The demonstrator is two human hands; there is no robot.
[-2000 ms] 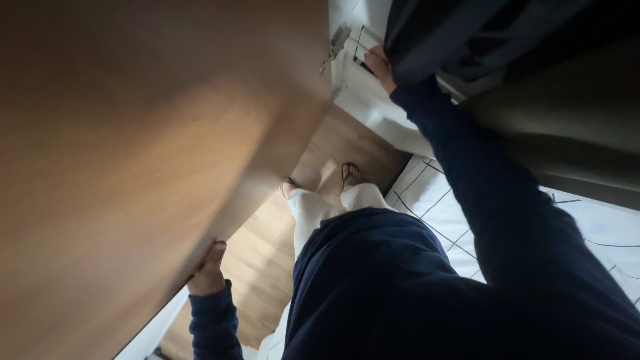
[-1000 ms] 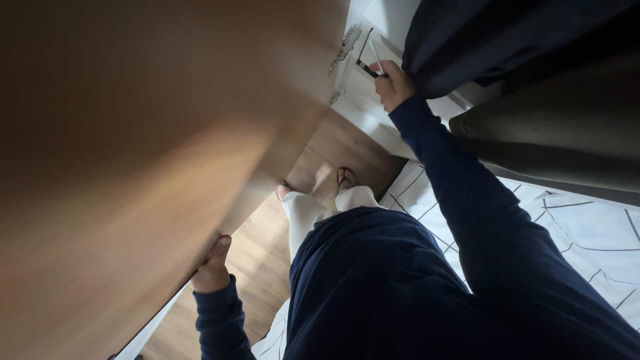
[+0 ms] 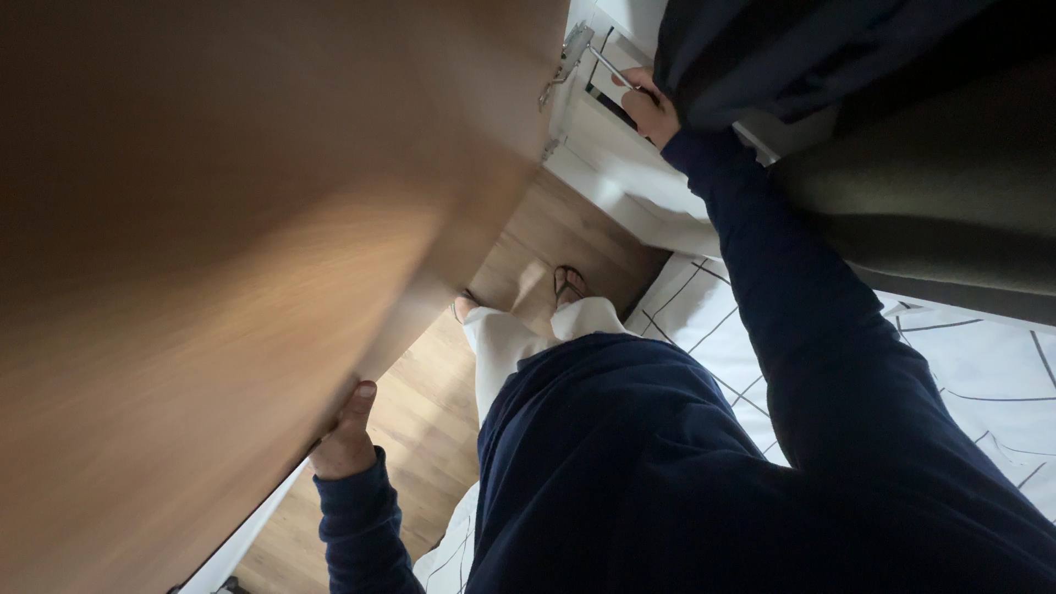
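A large wood-finish cabinet door (image 3: 272, 247) fills the left side of the head view. My left hand (image 3: 346, 433) grips its lower edge, thumb on the near side and fingers hidden behind it. At the top, my right hand (image 3: 648, 106) is closed around the dark handle of a screwdriver, whose metal shaft (image 3: 609, 64) points up and left. The shaft's tip is at or close to a metal hinge (image 3: 571, 56) between the door and the white cabinet frame; whether it touches a screw, I cannot tell. A second hinge (image 3: 550, 149) shows lower down.
Dark clothes (image 3: 742, 66) and an olive-coloured garment (image 3: 924, 190) hang at the upper right, close to my right arm. A white bedspread with black lines (image 3: 973, 388) lies at the right. My sandalled feet (image 3: 569, 282) stand on the wood-look floor (image 3: 421, 412).
My right hand has shifted; the screwdriver's shaft, pointing up beside the hinge a second ago, now slants toward it. My left hand has stayed on the door's edge.
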